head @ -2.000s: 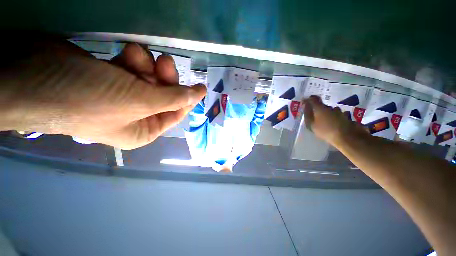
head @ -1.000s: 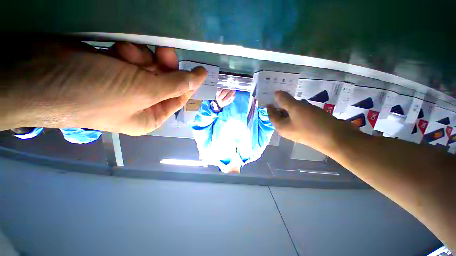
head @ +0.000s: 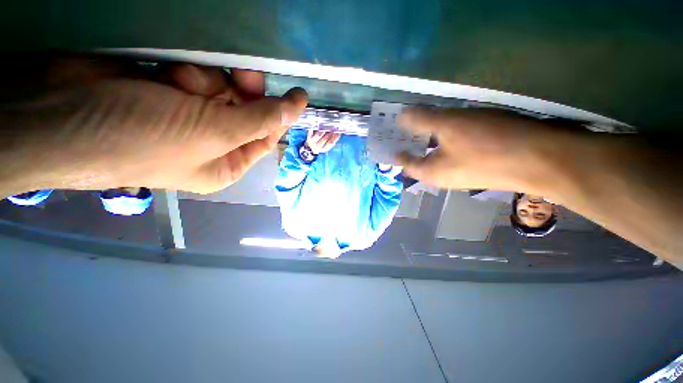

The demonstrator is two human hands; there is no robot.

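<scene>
The picture is upside down, so my right hand is at picture left and my left hand at picture right. My left hand (head: 442,146) has its fingertips closed on a white printed retail box (head: 383,135); rows of small icons show on its face, and the hand covers the rest. My right hand (head: 187,135) is large and close, thumb against a finger and other fingers curled; whether anything small is between the fingertips cannot be seen. The hands are apart, with a gap between them.
A green conveyor belt (head: 494,45) with a pale metal edge rail (head: 337,71) runs across the top. A person in a blue smock (head: 337,179) is opposite, one hand raised. Another person's head (head: 533,213) shows at right, and blue caps (head: 126,202) show at left.
My left hand and forearm have come closer and higher in the picture, with the box slightly further left. The row of boxes at right is now hidden or gone. My right hand has barely moved.
</scene>
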